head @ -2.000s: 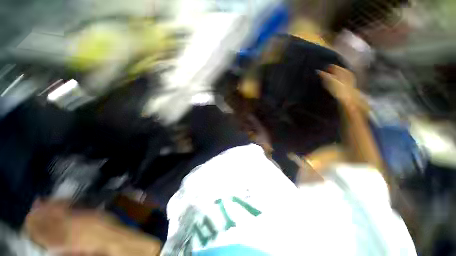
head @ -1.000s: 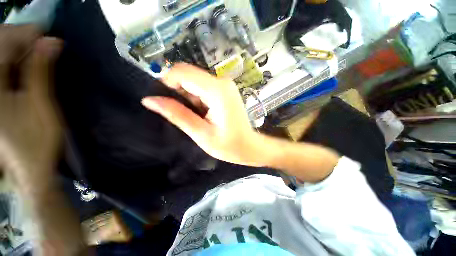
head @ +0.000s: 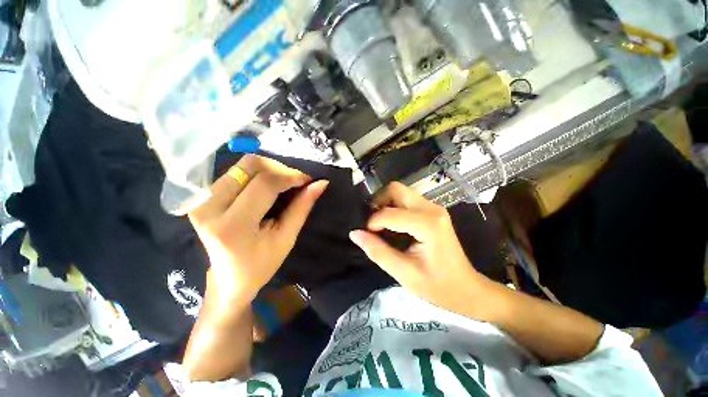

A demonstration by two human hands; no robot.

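Note:
A black knit garment [head: 101, 186] lies left of the white overlock machine [head: 116, 39], with a small white logo [head: 184, 293] on it. Black cloth [head: 326, 248] also lies in front of the machine, under both hands. My left hand [head: 252, 221], with a yellow ring or band on a finger, pinches the cloth just below the needle area. My right hand [head: 423, 240] pinches the cloth's edge to the right of it. The clear plastic eye guard [head: 182, 116] hangs left of the needle area. The fingertips' exact hold is partly hidden.
A black cut-piece pile [head: 629, 233] is at the right, below the table edge. A ruler strip [head: 551, 139] runs along that edge, with a whitish cord loop [head: 501, 159]. Yellow-handled snips [head: 648, 40] are at the upper right. Grey tension covers [head: 365, 54] stand on the machine front.
The view has moved closer to the machine. My left hand has come from the far left to the cloth by the needle area. My right hand has shifted right and now pinches the cloth.

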